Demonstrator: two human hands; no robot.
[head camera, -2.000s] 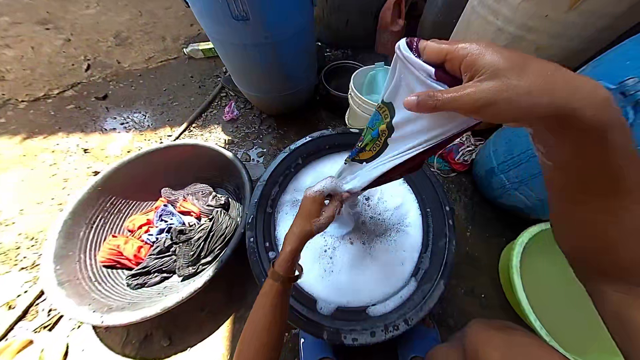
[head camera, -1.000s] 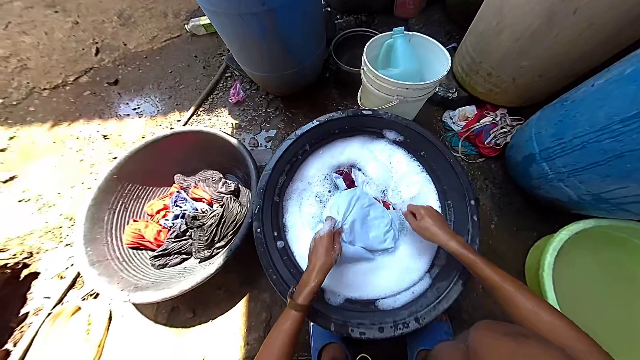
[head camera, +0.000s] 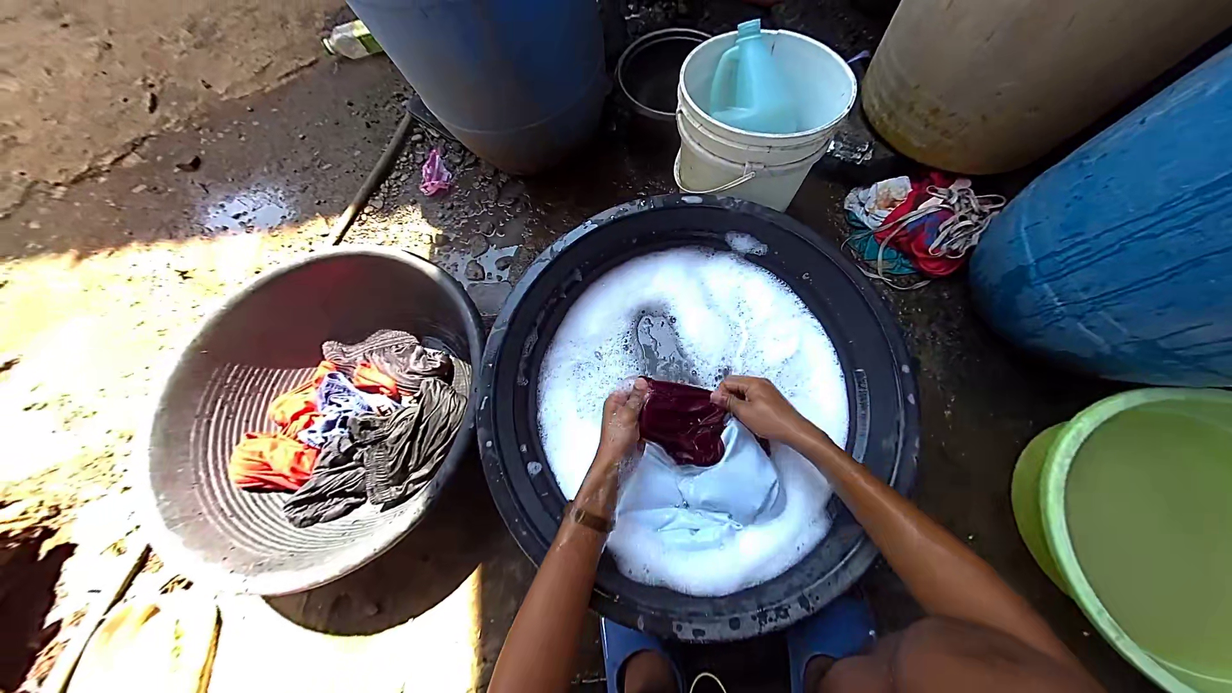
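Note:
A round black tub (head camera: 881, 385) holds water covered in white suds (head camera: 712, 289). In it lies a wet garment, white (head camera: 717, 491) in its lower part and dark maroon (head camera: 681, 422) at the top. My left hand (head camera: 624, 422) pinches the left end of the maroon part. The right end of that part is between the fingers of my right hand (head camera: 760, 406). The maroon cloth is stretched between both hands just above the suds, while the white part bulges out of the foam nearer to me. How far the garment reaches under the suds is hidden.
Left of the tub, a grey basin (head camera: 207, 385) holds orange, patterned and dark clothes (head camera: 385, 433). Behind stand a white bucket (head camera: 741, 164) with a light-blue jug (head camera: 756, 87) and a blue barrel (head camera: 500, 77). On the right are bundled cloths (head camera: 929, 226), another blue barrel (head camera: 1116, 231) and a green tub (head camera: 1054, 491).
The garment, lifted above the tub two seconds ago, is down in the suds. Since one second ago both hands have come together on its maroon part, which is now stretched between them.

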